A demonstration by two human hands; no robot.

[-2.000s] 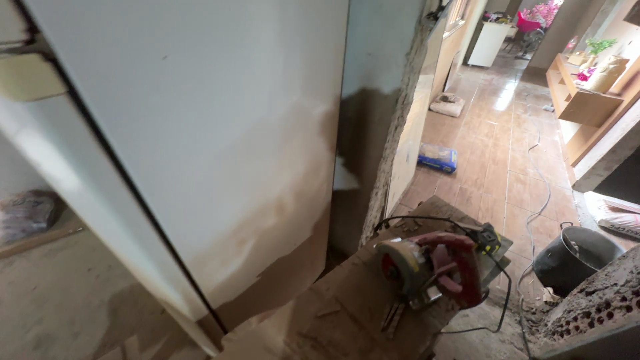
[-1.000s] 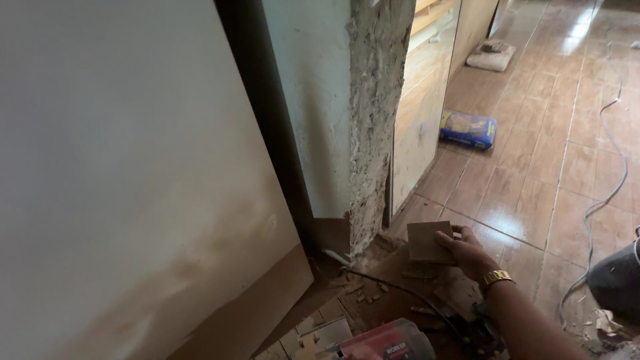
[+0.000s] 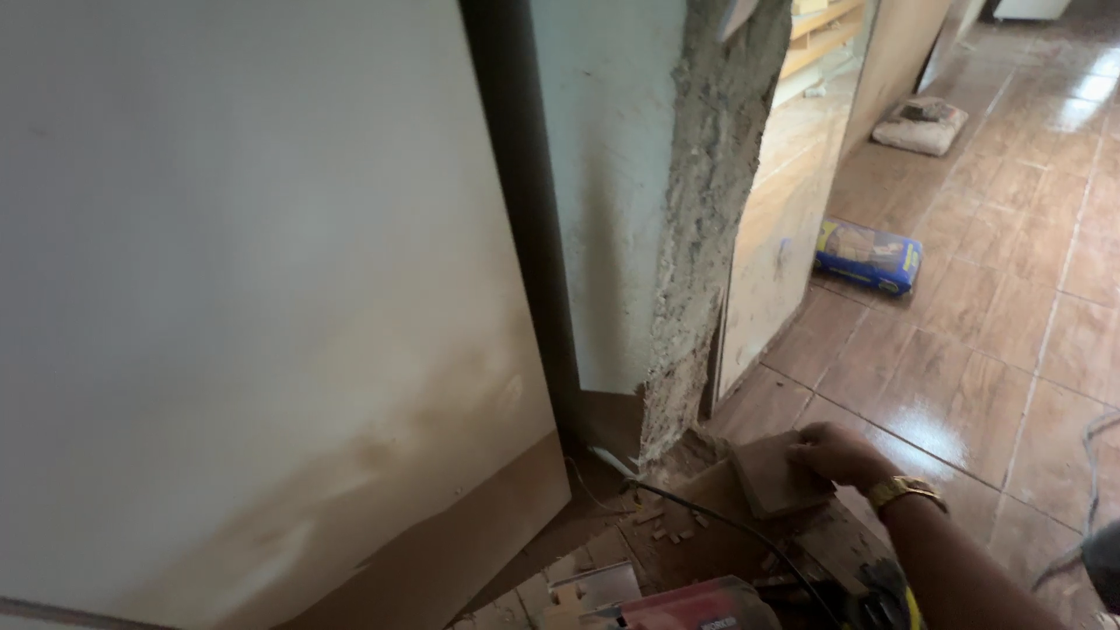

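Observation:
My right hand [image 3: 836, 455], a gold-coloured watch [image 3: 910, 494] on its wrist, grips the upper right edge of a small flat brown tile piece [image 3: 779, 475]. The piece is tilted, low by the foot of the rough wall edge [image 3: 700, 219]. Below it, at the bottom edge of the view, lies a red power saw [image 3: 691, 605], partly cut off. A black cord [image 3: 726, 521] runs past the piece toward the wall. Small broken chips [image 3: 669, 529] are scattered on the dusty surface beside the cord. My left hand is out of view.
A large white panel [image 3: 289, 262], dusty brown near its bottom, fills the left side. On the tiled floor [image 3: 945, 376] lie a blue bag [image 3: 871, 256] and a pale sack [image 3: 920, 127]. A grey cable [image 3: 1090, 490] and part of a dark container [image 3: 1104, 556] are at the right edge.
My right hand, absent from the oldest frame, came into view holding the tile piece one second ago and still holds it. The view has swung toward the wall's foot since the oldest frame.

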